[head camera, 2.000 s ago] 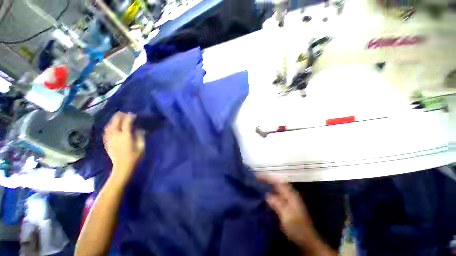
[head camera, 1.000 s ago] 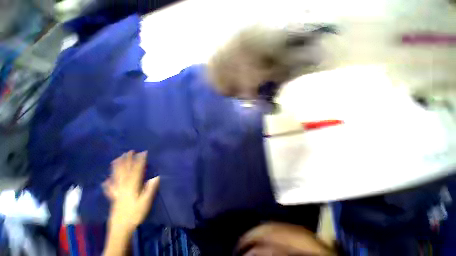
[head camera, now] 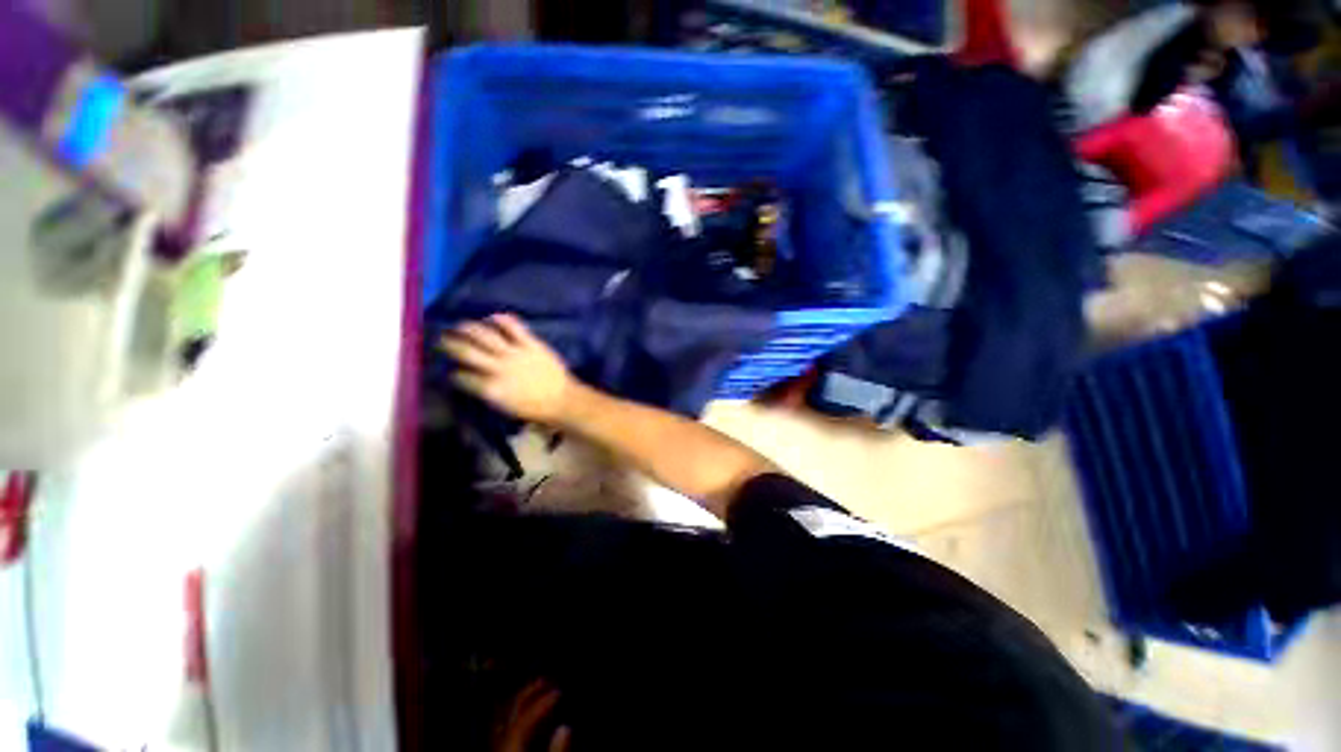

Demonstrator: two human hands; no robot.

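Observation:
Navy garment pieces (head camera: 588,243) lie heaped in a blue plastic crate (head camera: 662,66) beside the table, and some cloth hangs over its near rim. My right hand (head camera: 508,367) is at the crate's near left corner, on the dark cloth, with the arm reaching in from the lower right. Its fingertips blend into the cloth, so its grip is unclear. My left hand cannot be made out for sure. A small blurred brownish patch shows at the bottom edge.
The white machine table (head camera: 280,588) runs along the left, with red strips on it and a dark red edge. Dark clothes (head camera: 1015,250) lie right of the crate. Another blue crate (head camera: 1162,470) stands on the floor at right. Part of the sewing machine shows at upper left.
The view has swung right from the machine bed to the crate. The navy cloth on the table has left the picture. My right hand has moved to the crate.

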